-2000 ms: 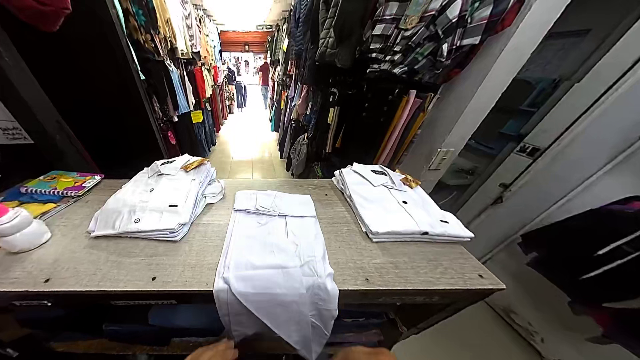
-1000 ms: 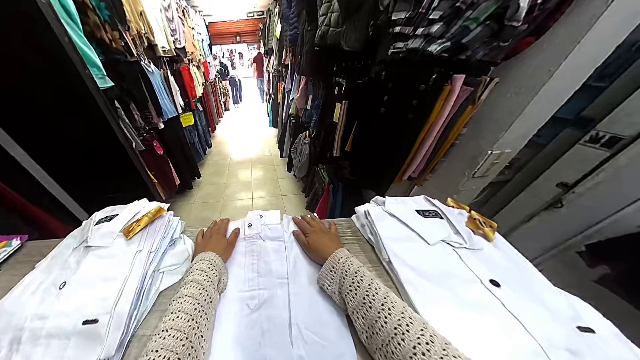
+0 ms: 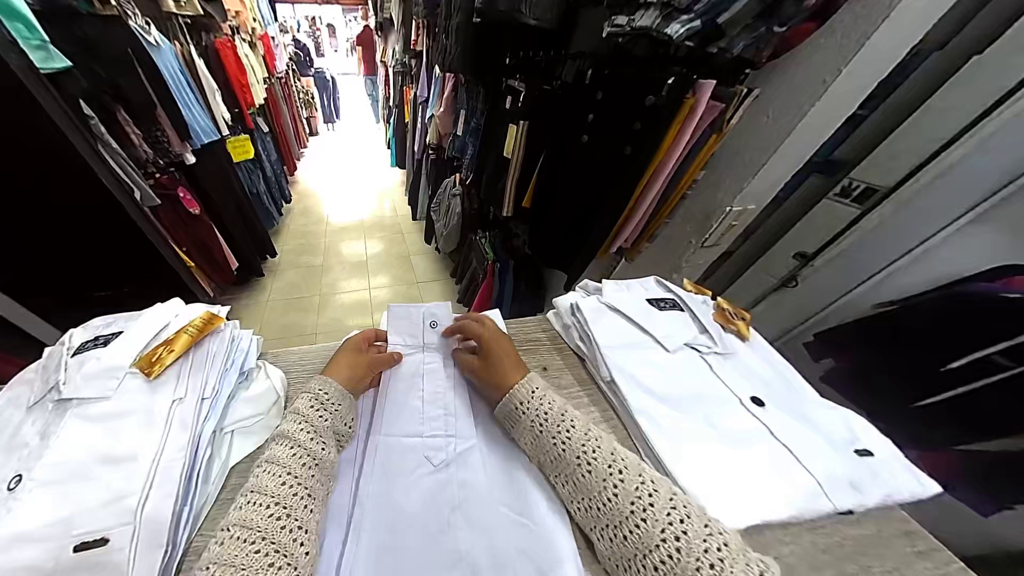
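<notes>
A white shirt (image 3: 448, 496) lies lengthwise between my forearms, with a buttoned cuff (image 3: 420, 324) and pointed sleeve placket at its far end. My left hand (image 3: 360, 360) pinches the cuff's left edge between thumb and fingers. My right hand (image 3: 484, 352) has its fingertips on the cuff's right side, beside the small button (image 3: 434, 325); whether they grip the cloth is hard to tell. To the left is a stack of folded white shirts (image 3: 104, 432) with a gold tag (image 3: 178, 344). Another stack of white shirts (image 3: 720, 400), also gold-tagged, lies to the right.
The wood-grain counter (image 3: 544, 352) carries the shirts. Beyond its far edge runs a tiled aisle (image 3: 352, 256) between racks of hanging clothes (image 3: 240, 88). A person (image 3: 367, 60) stands far down the aisle. Dark garments (image 3: 944, 384) hang at the right.
Both hands lay flat on either side of the white shirt's far end a second ago; now their fingers are at the cuff, which shows straightened at the far end. The view has moved considerably closer.
</notes>
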